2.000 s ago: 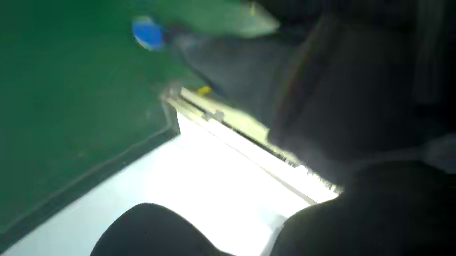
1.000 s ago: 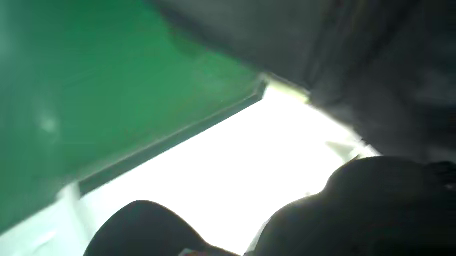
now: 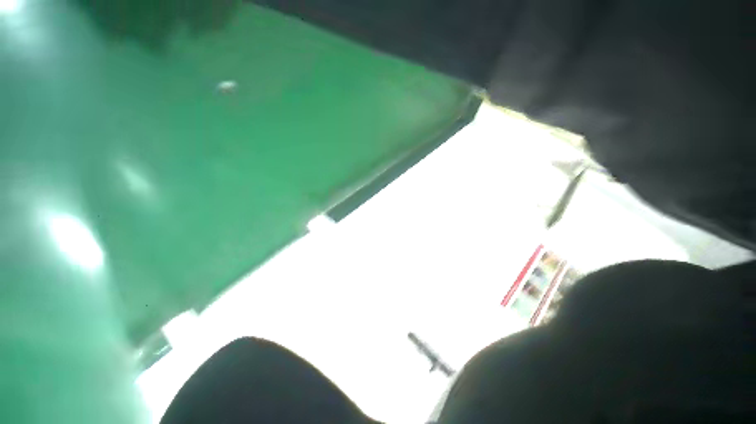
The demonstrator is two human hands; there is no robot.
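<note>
No hand shows. A bright white surface (image 3: 373,257), perhaps a bench top, runs diagonally from the lower left to the right and is overexposed. Two smooth dark humps cover the lower edge, one at the lower left (image 3: 253,385) and a larger one at the lower right (image 3: 597,356); they may be the headgear. A white sheet or label with red lines and small coloured marks (image 3: 537,283) lies on the surface, partly hidden by the right hump. A small thin dark object (image 3: 431,354) shows between the humps.
Dark clothing folds (image 3: 646,108) fill the upper right. Green floor (image 3: 273,149) with bright reflections lies at the left, with a small pale spot (image 3: 226,86) on it. A dark edge strip (image 3: 402,170) and a white piece (image 3: 321,223) border the surface.
The view has shifted along the white surface. The red-lined sheet and the thin dark object have come into view. The blue spot and yellowish rail seen two seconds ago have gone.
</note>
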